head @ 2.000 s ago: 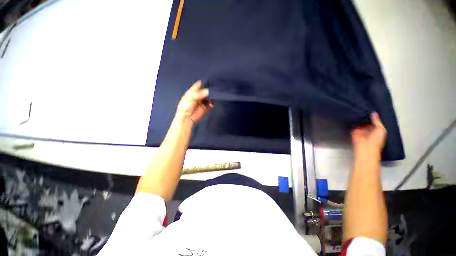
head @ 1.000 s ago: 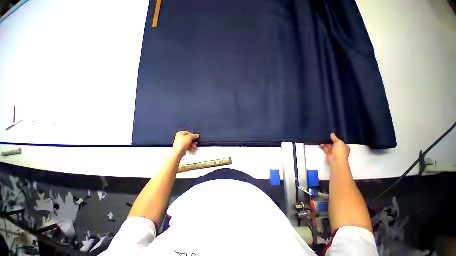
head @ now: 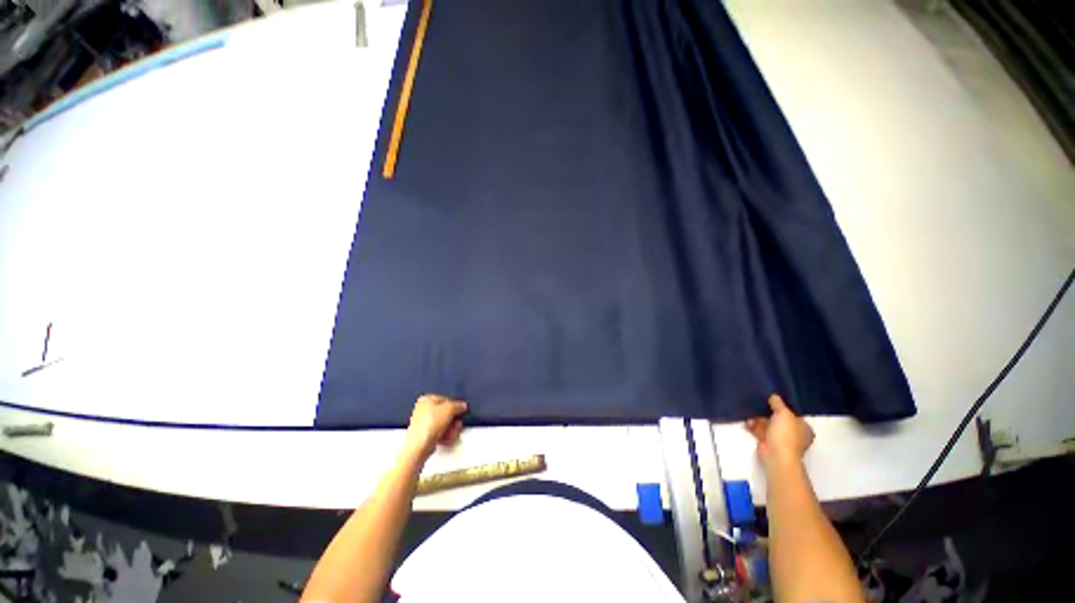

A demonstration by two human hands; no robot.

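Note:
A dark navy fabric ply (head: 531, 247) lies over the table, smooth at its left and with lengthwise folds at its right. My left hand (head: 439, 422) pinches its near edge left of the middle. My right hand (head: 783, 433) pinches the same edge just right of the rail. The metal guide rail (head: 684, 471) comes out from under the cloth between my hands. Blue blocks stand on both sides of it, one at its left (head: 651, 503). The end cutter (head: 750, 570) shows only partly beside my right forearm.
A yellowish strip (head: 495, 471) lies on the table's near border beside my left wrist. An orange strip (head: 406, 100) lies on the cloth at the far left. A black cord (head: 988, 395) crosses the right side. A small dark fitting (head: 988, 442) sits at the near right edge.
The fabric's near edge came down over the rail and dark cloth and now lies along the table's near border. Both hands came down with it. The view has since tilted, showing more of the far table.

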